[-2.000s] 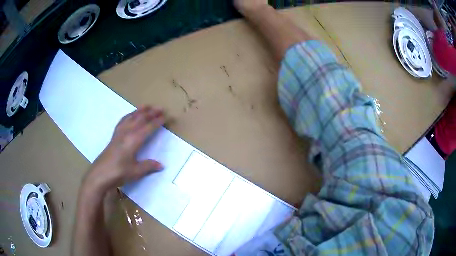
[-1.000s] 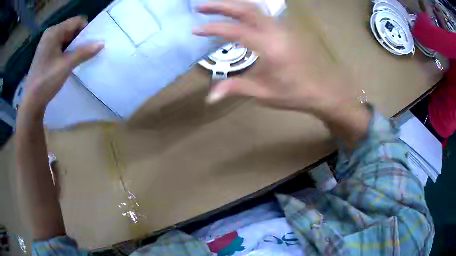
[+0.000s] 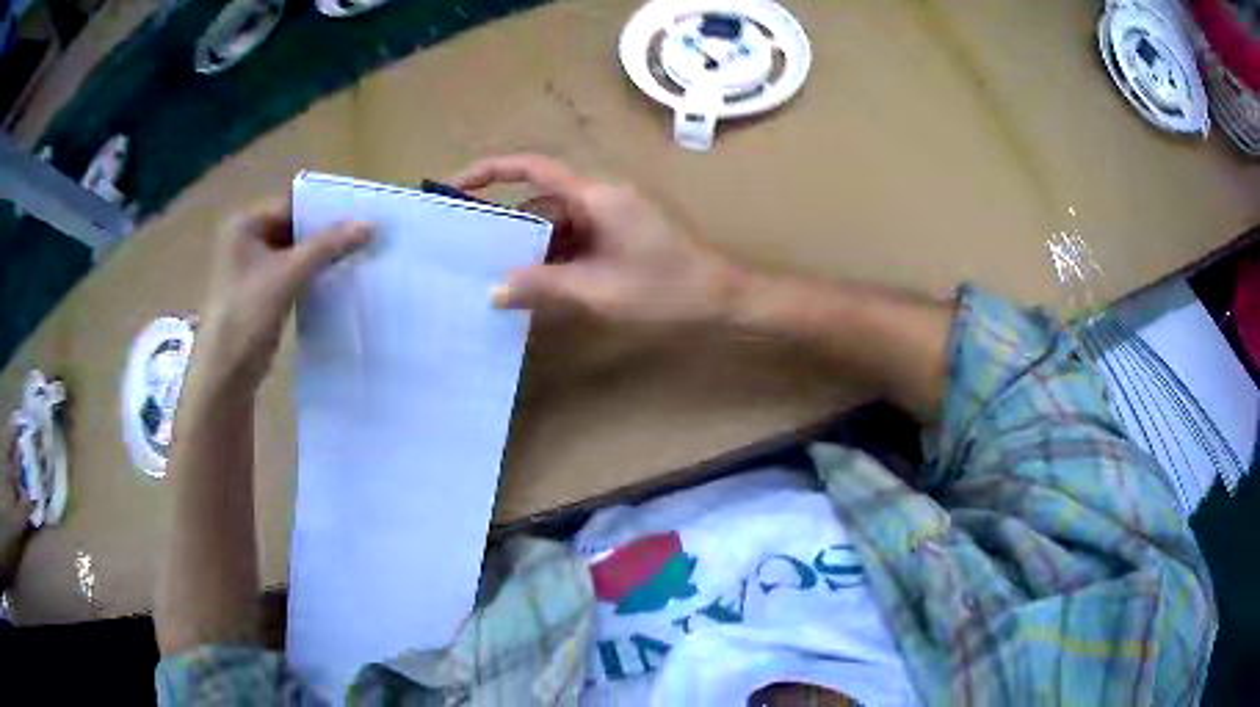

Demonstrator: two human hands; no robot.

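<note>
A long white label sheet [image 3: 401,401], folded over at its top, is held upright in front of my body. My left hand [image 3: 283,283] grips its upper left edge, thumb on the near face. My right hand [image 3: 601,249] grips the upper right edge, thumb in front and fingers behind. A small dark piece [image 3: 442,189] shows behind the top fold by my right fingertips; I cannot tell what it is. A round white plastic base [image 3: 714,58] lies flat beyond my hands, its tab towards me.
Overlapping white bases [image 3: 1158,69] lie at the upper right beside a red sleeve [image 3: 1230,35]. Fanned white sheets [image 3: 1175,394] are at the right table edge. More bases [image 3: 159,394] lie at left. A green conveyor [image 3: 145,131] carries others at the upper left.
The sheet has gone from flat on the table, through being lifted, to folded and upright near my body. The base beyond is now uncovered. My right hand has closed on the sheet.
</note>
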